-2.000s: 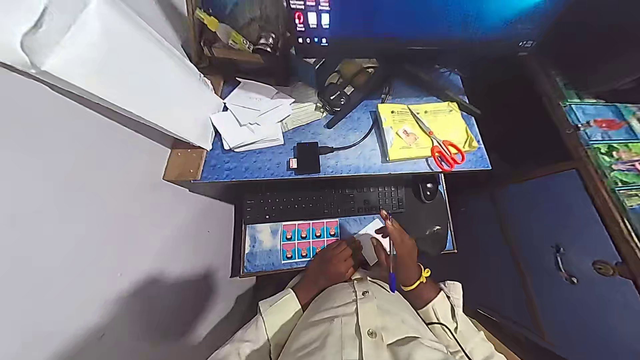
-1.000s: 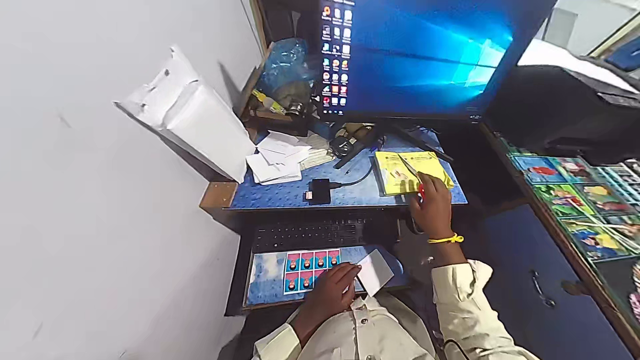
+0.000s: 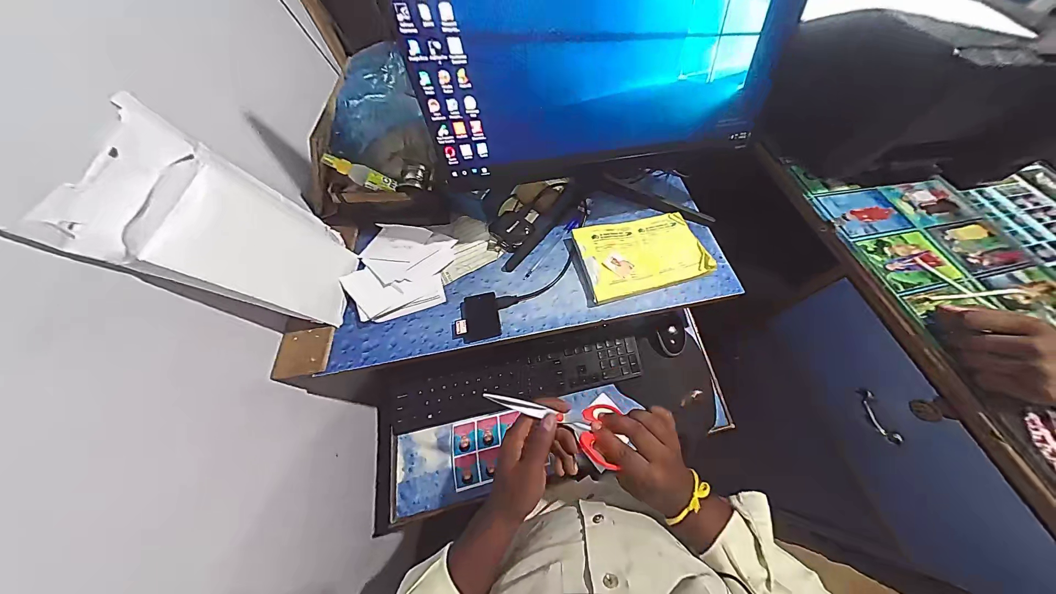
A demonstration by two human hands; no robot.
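Note:
Both of my hands are on one pair of scissors point(image 3: 521, 405) above the pull-out keyboard shelf. My right hand point(image 3: 652, 458) grips the red handles, and my left hand point(image 3: 528, 462) holds the scissors near the pivot, blades pointing left. White paper point(image 3: 623, 399) shows partly behind the handles, mostly hidden. A sheet of small passport-style photos point(image 3: 464, 450) lies on the blue-patterned shelf beside my left hand, which covers part of it. Just behind stands a black keyboard point(image 3: 511, 375), with a black mouse point(image 3: 670, 337) at its right end.
On the desk lie a black card reader point(image 3: 481, 317) with a cable, loose white papers point(image 3: 396, 276) and a yellow printed pad point(image 3: 643, 256). A monitor point(image 3: 594, 74) stands behind. Another person's hand point(image 3: 1002, 351) rests at the right counter point(image 3: 891, 297), which is covered with pictures.
My right hand has come back from the yellow pad with the scissors, which lay there before. My left hand now holds them too. Another person's hand has appeared at the right.

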